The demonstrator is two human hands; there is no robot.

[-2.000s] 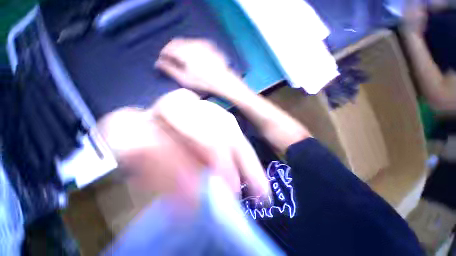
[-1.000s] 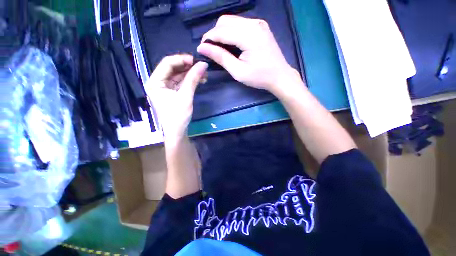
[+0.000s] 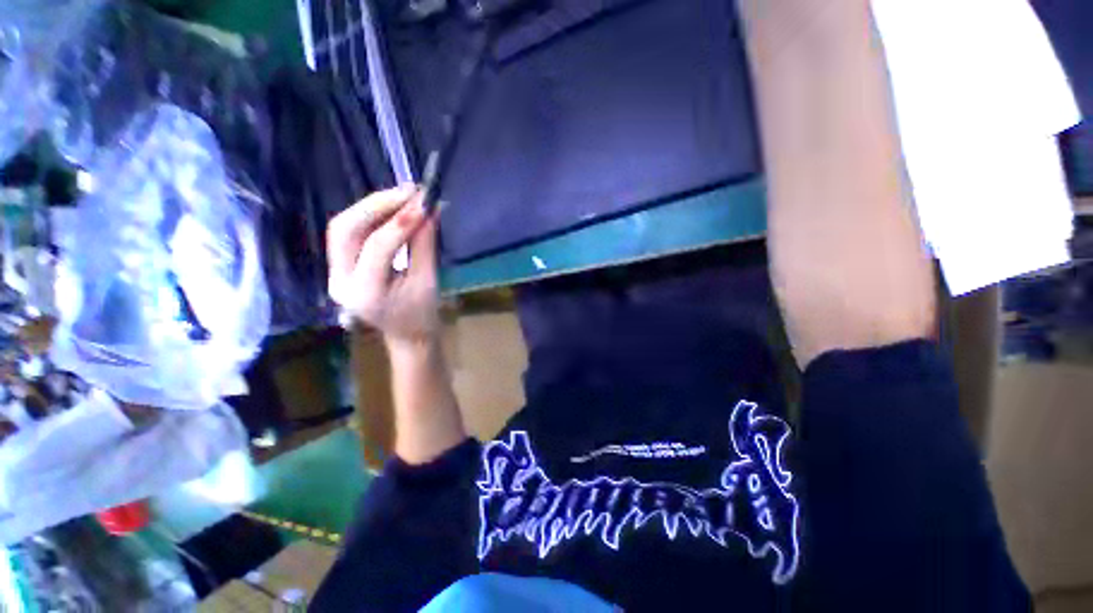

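My left hand (image 3: 390, 258) is at the left edge of the black work tray (image 3: 611, 132), its thumb and fingers closed on the lower end of a thin black strip (image 3: 452, 132). The strip points up and away over the tray's left side. My right forearm reaches forward along the tray's right side. My right hand is cut off by the top edge of the picture. Some dark parts lie at the tray's far side, partly cut off.
White sheets (image 3: 977, 144) lie right of my right forearm. Crumpled clear plastic bags (image 3: 156, 263) are at the left, beside dark strips (image 3: 306, 180). A cardboard carton (image 3: 1043, 443) stands at the lower right; another is below the bench edge at left.
My hands have parted from the middle of the tray. My left hand now holds a strip at the left edge; my right arm has reached forward out of view. The camera view has shifted.
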